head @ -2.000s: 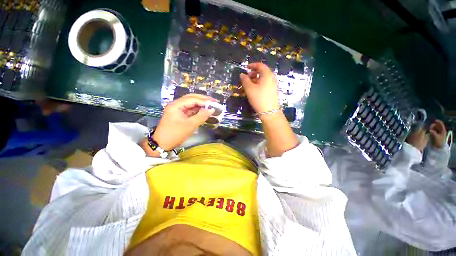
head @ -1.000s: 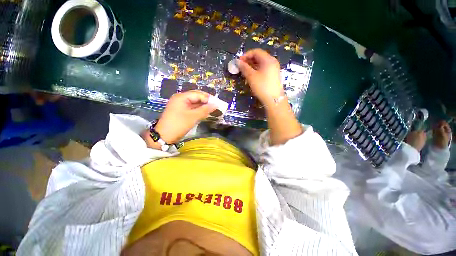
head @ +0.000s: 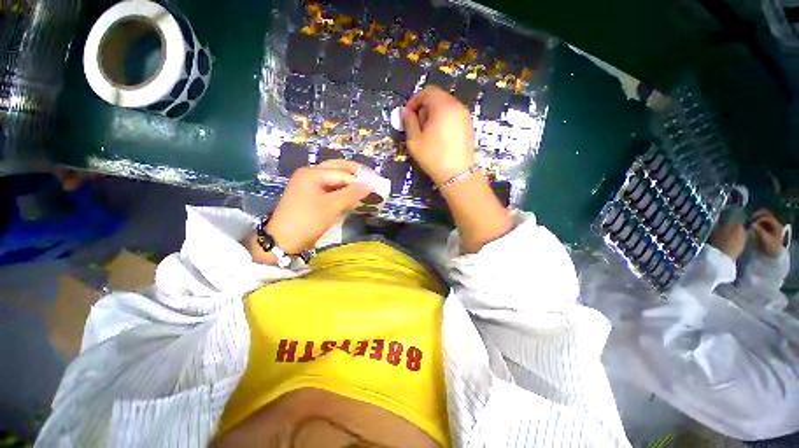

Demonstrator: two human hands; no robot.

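A clear blister tray [head: 270, 105] lies in front of me with rows of dark display modules [head: 375, 73] that have gold flex tails [head: 409, 41]. My left hand [head: 317, 203], at the tray's near edge, pinches a short white liner strip [head: 377, 182] with a dark round at its lower end. My right hand [head: 441, 134] is over the middle of the tray. Its fingertips hold a small round adhesive pad [head: 398, 118], pale face showing, close above the modules. The fingers hide part of the pad, and I cannot tell whether it touches a module.
A white sticker roll [head: 98, 63] with dark dots on its outer band stands left of the tray. Another clear tray [head: 26, 114] is at the far left. At the right, a coworker's hands [head: 755, 234] are beside a tilted tray of dark parts [head: 659, 219].
The pad was not visible at first; then its pale face showed at my right fingertips. My right hand has since shifted slightly left with it. My left hand still holds the strip. The view has shifted.
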